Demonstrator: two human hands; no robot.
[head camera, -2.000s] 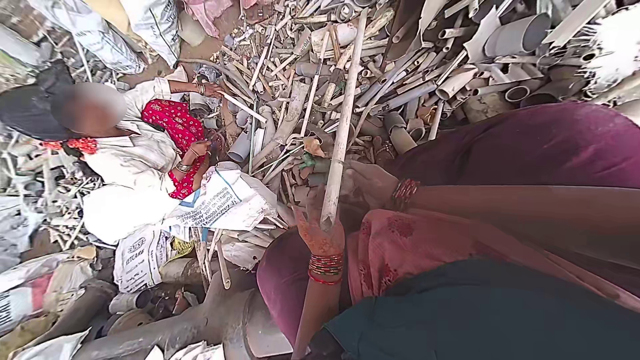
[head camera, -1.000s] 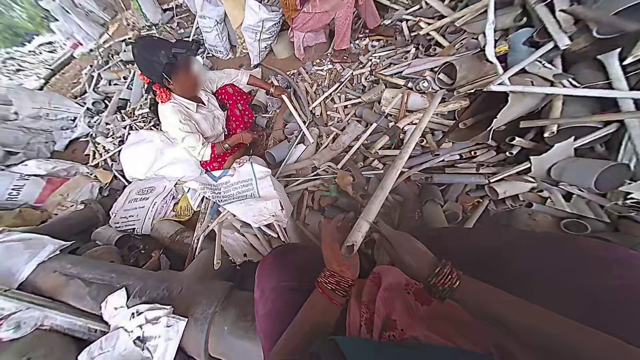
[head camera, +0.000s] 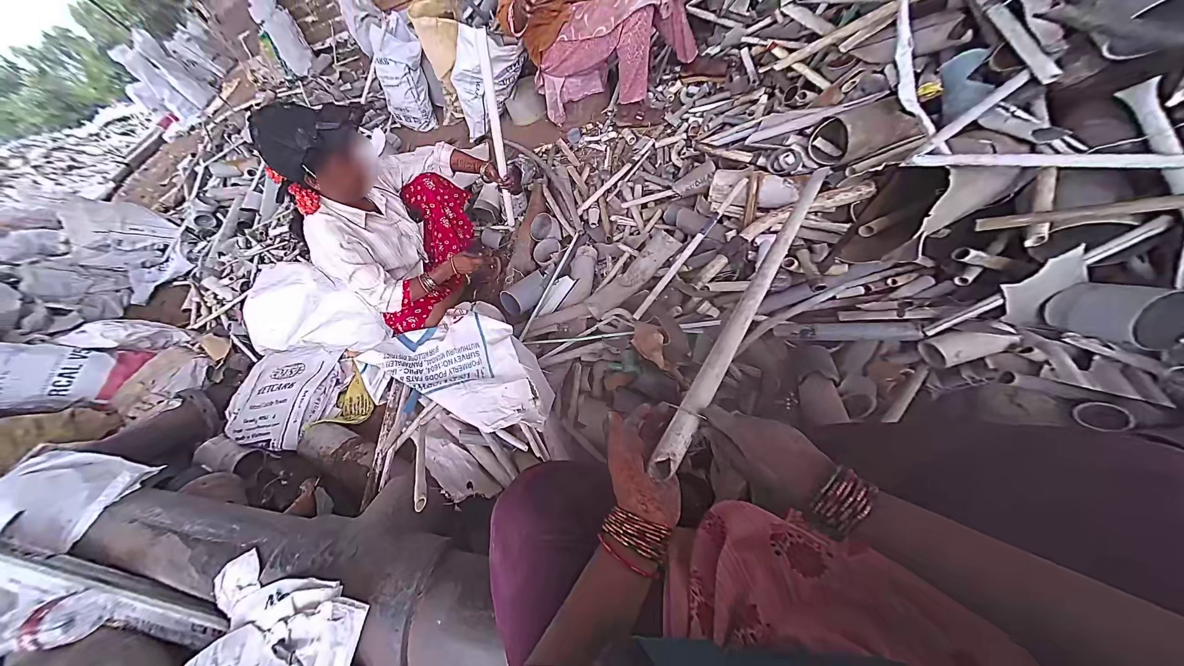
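A long, dirty whitish plastic pipe (head camera: 740, 324) slants up and away from my lap, its hollow near end toward me. My left hand (head camera: 645, 476) grips it close to that end, with bangles at the wrist. My right hand (head camera: 763, 453) is at the pipe's other side, its fingers blurred and partly hidden, so its hold is unclear. Both hands are above my lap, near a pink patterned cloth (head camera: 795, 583). Beyond them, pipe pieces lie in a dense heap (head camera: 647, 268).
A co-worker (head camera: 361, 222) sits at the left, holding a long white pipe (head camera: 492, 120) upright. Beside them is a printed white sack (head camera: 462, 365) over pipe pieces. A large grey pipe (head camera: 259, 546) lies at lower left. Another person (head camera: 601, 55) and upright sacks (head camera: 402, 79) are behind.
The view has turned and now takes in more at the back. The co-worker's long pipe is raised upright; it was slanting low a second ago. The pipe at my hands remains there.
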